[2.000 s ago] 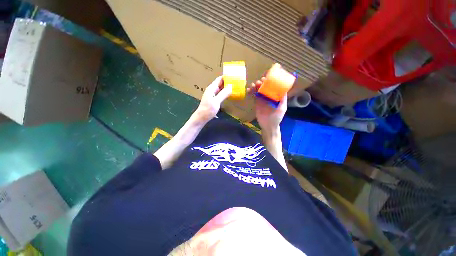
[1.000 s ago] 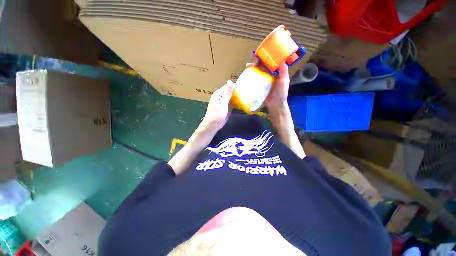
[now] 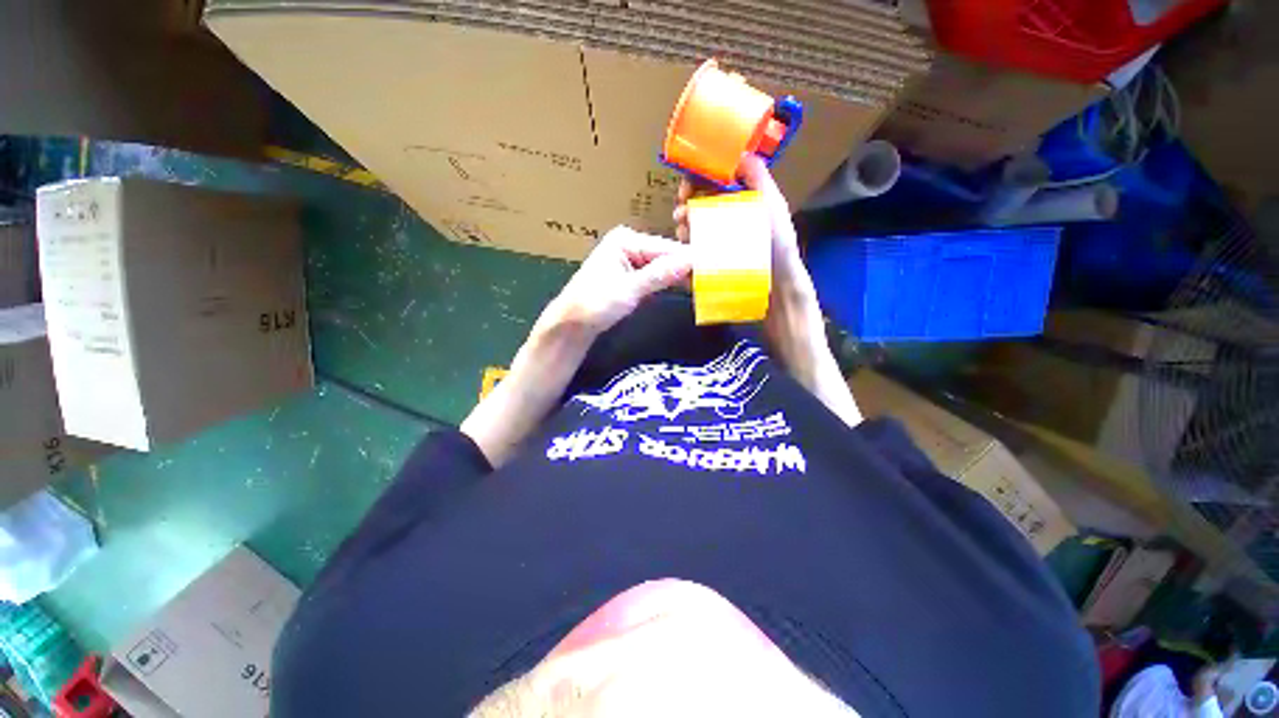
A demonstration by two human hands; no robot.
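Note:
The yellowish packing tape roll (image 3: pixel 731 258) is in front of my chest. My left hand (image 3: pixel 619 285) is at its left side, with the fingertips on the roll's edge. My right hand (image 3: pixel 773 225) is behind and to the right of the roll and holds the blue and orange tape gun (image 3: pixel 718 125) just above it. The orange hub shows no tape on it. The roll and the tape gun are separate items. The right fingers are partly hidden behind the roll.
Flattened cartons (image 3: pixel 407 133) lean in a stack ahead. A K16 carton (image 3: pixel 225 316) stands at the left, another (image 3: pixel 211 631) at the lower left. A blue bin (image 3: pixel 957 285), red stool (image 3: pixel 1038 35) and fan (image 3: pixel 1206 379) are at the right. Part of a person (image 3: pixel 1157 697) shows lower right.
The tape roll has turned from tilted to upright. The tape gun has moved a little to the left with my right hand. Earlier, the two items were farther apart, side by side.

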